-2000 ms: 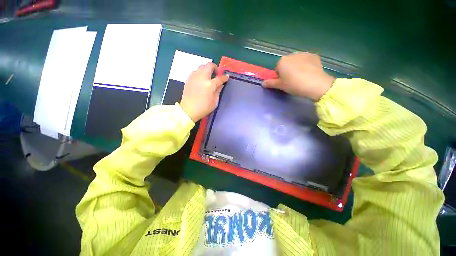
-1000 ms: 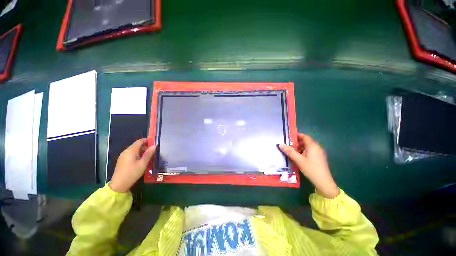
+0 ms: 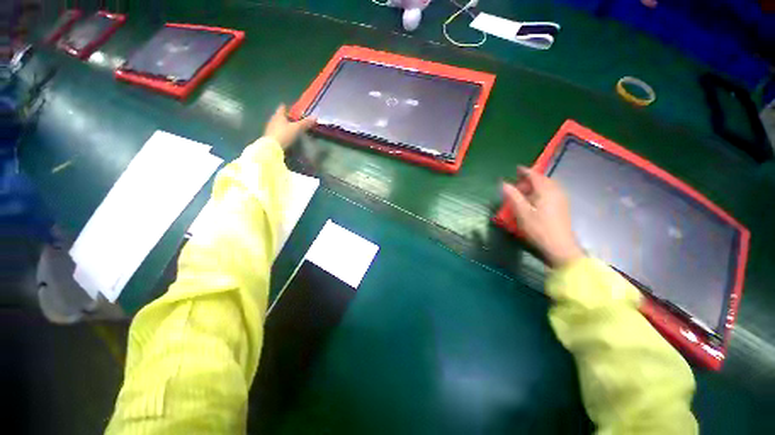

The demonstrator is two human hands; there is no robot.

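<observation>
A red-orange tray (image 3: 374, 152) with a grey display panel (image 3: 399, 100) lies flat on the green bench, ahead of me. My left hand (image 3: 289, 127) grips its near left corner, thumb on the rim. A second red-orange tray (image 3: 654, 172) with a dark display panel (image 3: 659, 225) lies to the right, turned at an angle. My right hand (image 3: 541, 212) is over this tray's left corner, its fingers loosely curled and slightly apart, holding nothing that I can see.
White backing sheets (image 3: 144, 208) and strip sheets (image 3: 342, 253) lie at the near left, one partly under my left sleeve. More trays (image 3: 180, 59) stand at the far left. A yellow tape roll (image 3: 636, 91), a white strip (image 3: 514, 31) and a dark frame (image 3: 736, 117) are on the far side.
The view has swung, and the near work area no longer holds a tray. My hands have left the sides of the tray there and reached forward, apart, to two trays farther up the bench.
</observation>
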